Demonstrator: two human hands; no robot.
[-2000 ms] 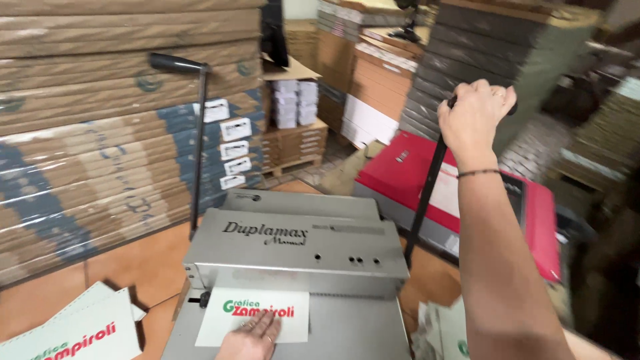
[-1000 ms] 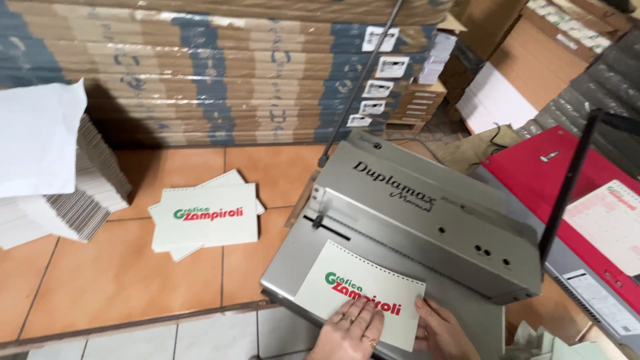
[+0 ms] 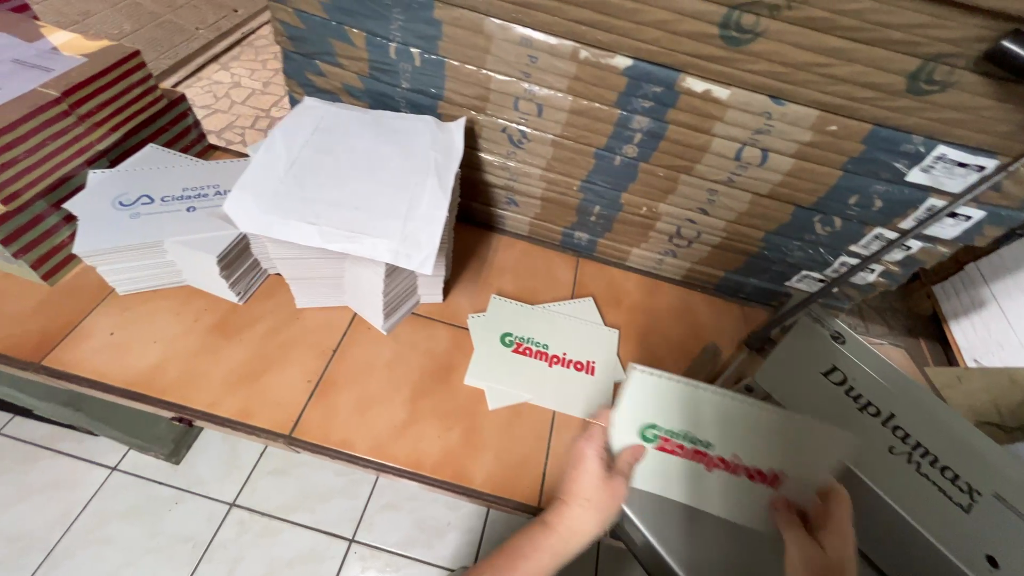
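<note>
Between both hands is a printed paper booklet or sheet set [image 3: 720,448] with small holes along its top edge, slightly blurred. My left hand [image 3: 596,472] pinches its left edge, thumb on top. My right hand [image 3: 820,524] grips its lower right corner. The held paper is in front of the grey Duplamax manual punching machine [image 3: 896,432], over its left end. Just left of it, a small crossed pile of similar punched sheets [image 3: 544,356] lies on the orange tiled counter [image 3: 400,384].
Tall paper stacks, one with a white sheet [image 3: 352,184] on top and one printed stack [image 3: 160,208], stand at the counter's left. Red-striped stacks [image 3: 88,136] are beyond them. Wrapped cardboard packs [image 3: 640,152] line the back. The machine's lever [image 3: 896,248] slants up at right.
The printed paper was on the machine's bed and is now lifted off it, held in both hands. My right hand earlier held the lever, then moved to the paper. The view has swung left.
</note>
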